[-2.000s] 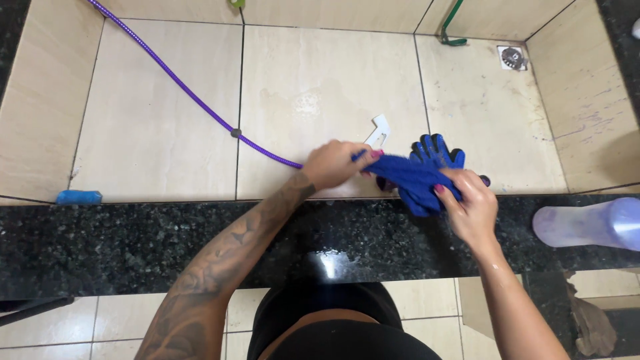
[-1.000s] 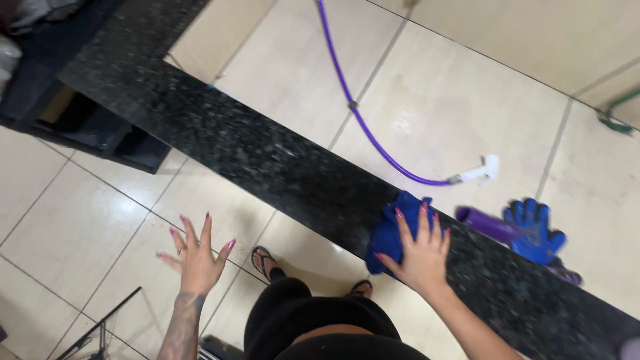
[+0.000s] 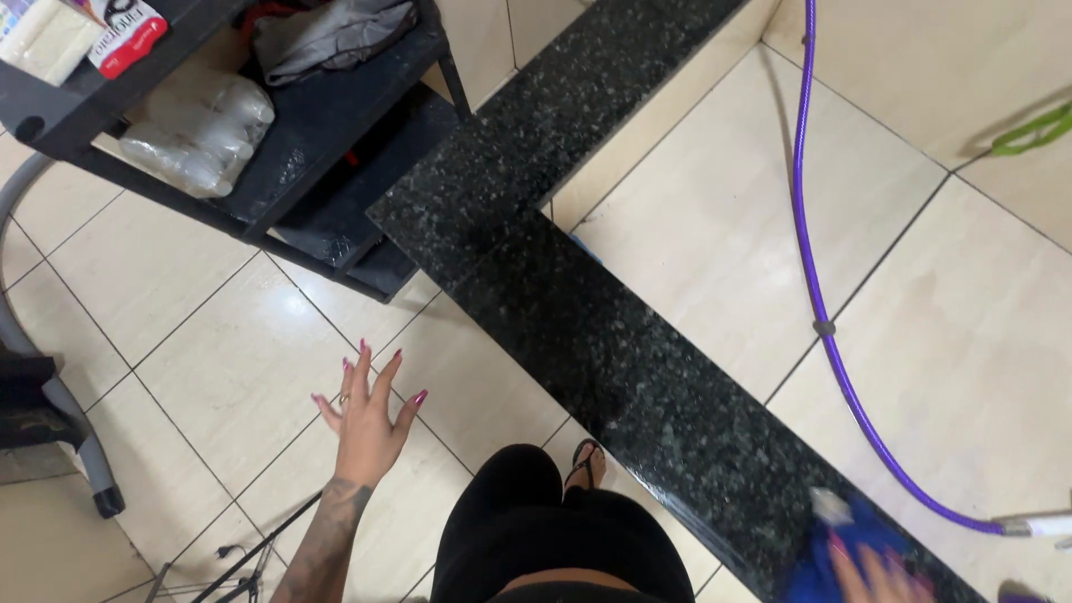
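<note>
My left hand [image 3: 367, 419] is held in the air over the tiled floor, fingers apart, with nothing in it. My right hand [image 3: 879, 578], blurred and partly cut off by the lower edge, presses a blue cloth [image 3: 837, 548] on the black granite ledge [image 3: 670, 360]. A small pale patch shows at the top of the cloth. Inside the tiled basin, a purple hose [image 3: 808, 234] curves down to a white spray nozzle [image 3: 1047, 526] at the right edge.
A black shelf cart [image 3: 310, 142] with plastic-wrapped bottles [image 3: 201, 126] and a grey cloth [image 3: 335, 38] stands at upper left. A curved grey metal tube [image 3: 71, 410] is at the left edge. A thin black stand [image 3: 260, 553] is low on the floor. A green loop [image 3: 1034, 130] hangs on the basin wall.
Two seconds ago both hands held the blue cloth over the basin; now only my right hand is on it, against the ledge. The view has swung left.
</note>
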